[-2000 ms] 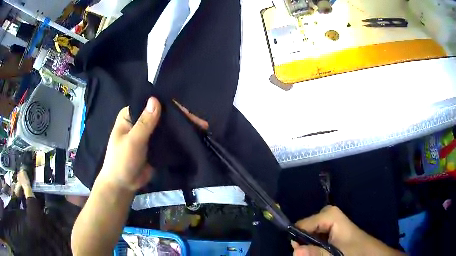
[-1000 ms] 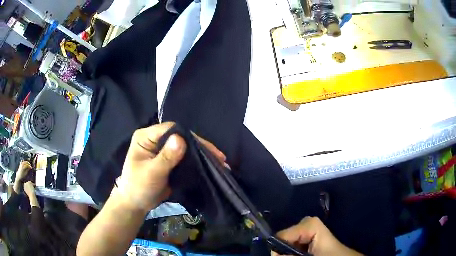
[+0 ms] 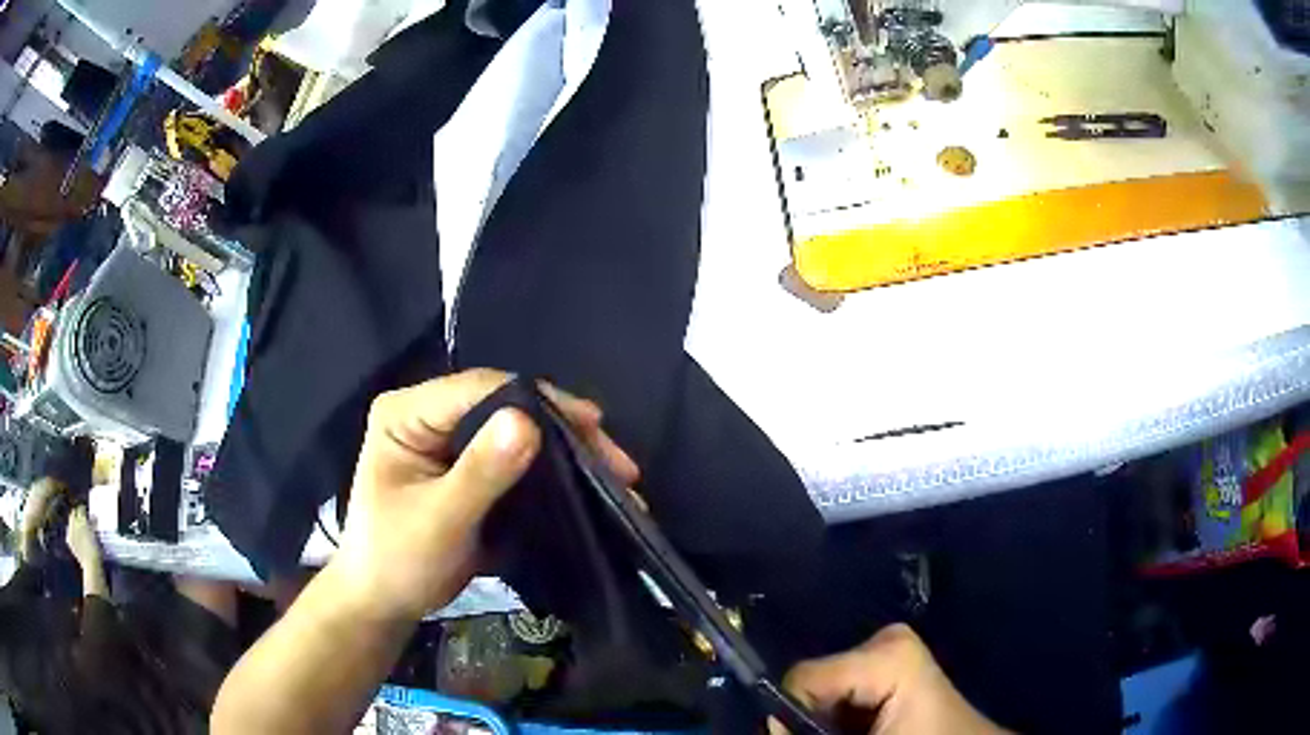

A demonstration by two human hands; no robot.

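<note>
The black garment (image 3: 575, 244) lies over the table and hangs off its front edge, with a pale interfacing strip (image 3: 496, 158) showing along an opening. My left hand (image 3: 431, 495) pinches a fold of the black cloth between thumb and fingers. My right hand (image 3: 876, 682), cut off by the bottom edge, holds the tailor's shears (image 3: 668, 574) by the handles. The shears point up and left, their tips at the fold beside my left thumb. The blades look nearly closed; whether cloth lies between them is not clear.
The sewing machine bed (image 3: 1006, 144) is at upper right, with thread snips (image 3: 1103, 127) on it. A grey device with a round grille (image 3: 129, 345) stands at left. A blue basket (image 3: 431, 704) is below my left arm. Another person's hands (image 3: 65, 524) are at far left. A shopping bag (image 3: 1250, 495) is at right.
My left hand has moved lower and closer in with the cloth bunched up over its fingers. The shears' tips have come to the pinched fold. The last second shows only a slight shift.
</note>
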